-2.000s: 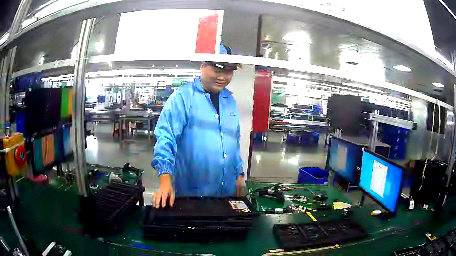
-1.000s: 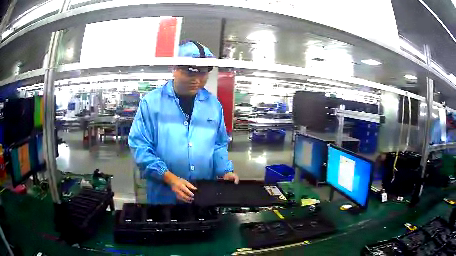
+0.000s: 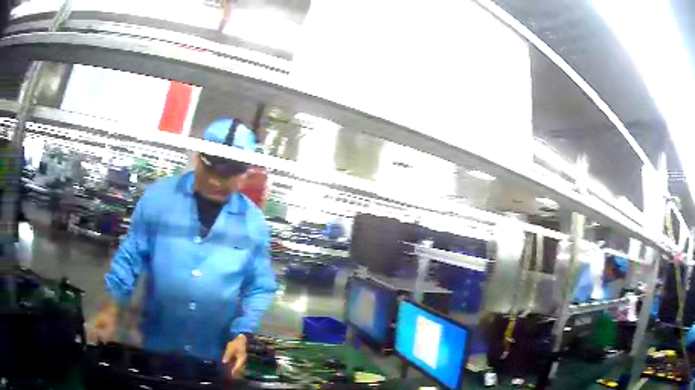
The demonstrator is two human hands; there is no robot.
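Neither of my hands is in the picture. Nearest in front of me, a black tray stack (image 3: 152, 371) lies at the bottom edge, left of centre, cut off and blurred. A person in a light blue smock (image 3: 196, 274) stands across the bench. The person's hand on the right (image 3: 235, 355) is by the stack's right end; the other hand (image 3: 107, 324) is blurred above its left end. Green boards and tangled cables (image 3: 297, 362) lie right of the stack.
A bright monitor (image 3: 431, 343) and a second monitor (image 3: 369, 308) stand right of centre. A blue bin (image 3: 325, 330) is behind the bench. A metal overhead frame (image 3: 366, 179) crosses the view. Black trays (image 3: 38, 335) are at the left. Another person (image 3: 602, 276) is far right.
The view has swung right and tilted, so the person and monitors appear further left. The flat black tray between the person's hands no longer shows clearly. The person's hands have moved apart.
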